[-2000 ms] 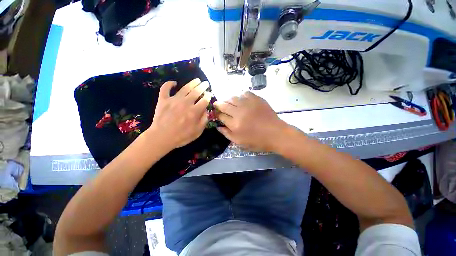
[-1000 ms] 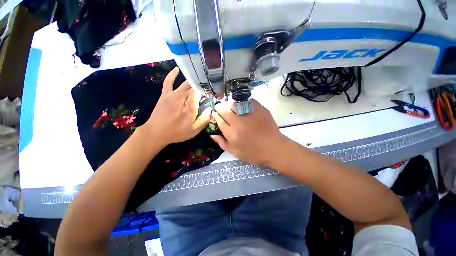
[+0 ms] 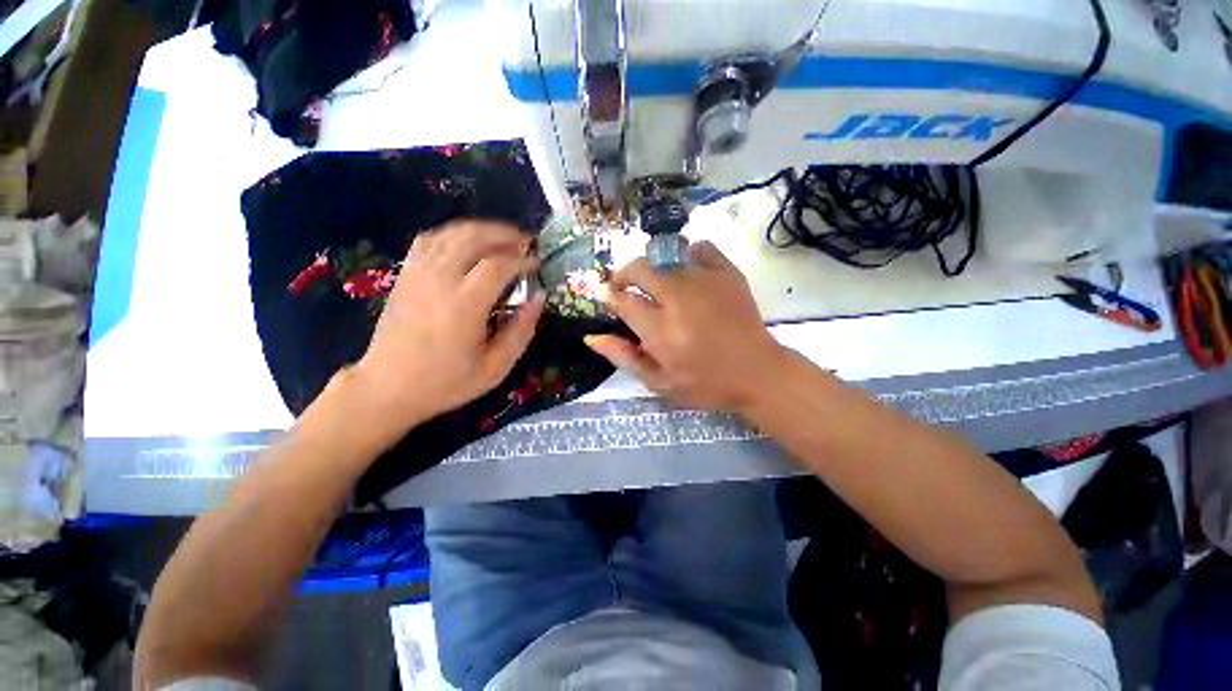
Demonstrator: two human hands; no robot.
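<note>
The black floral garment piece (image 3: 318,216) lies flat on the white table, its right side at the needle area. My left hand (image 3: 453,321) rests on it left of the needle, fingers curled, thumb and fingertips close together at the cloth. My right hand (image 3: 692,324) is just right of and below the presser foot (image 3: 605,223), its fingertips on the right edge of the cloth. The sewing machine (image 3: 892,81) with "JACK" lettering stands over the cloth. The exact stitching point is bright and blurred.
A crumpled black floral bundle (image 3: 304,61) lies at the upper left. Tangled black cord (image 3: 878,216) lies under the machine arm. Snips (image 3: 1111,304) and orange-handled scissors (image 3: 1198,311) lie at the right. A ruler band (image 3: 581,435) runs along the front edge.
The view has shifted back up after dipping toward the machine. My left hand has drawn back a little from the needle and its fingers are more curled. The cloth sits slightly further right.
</note>
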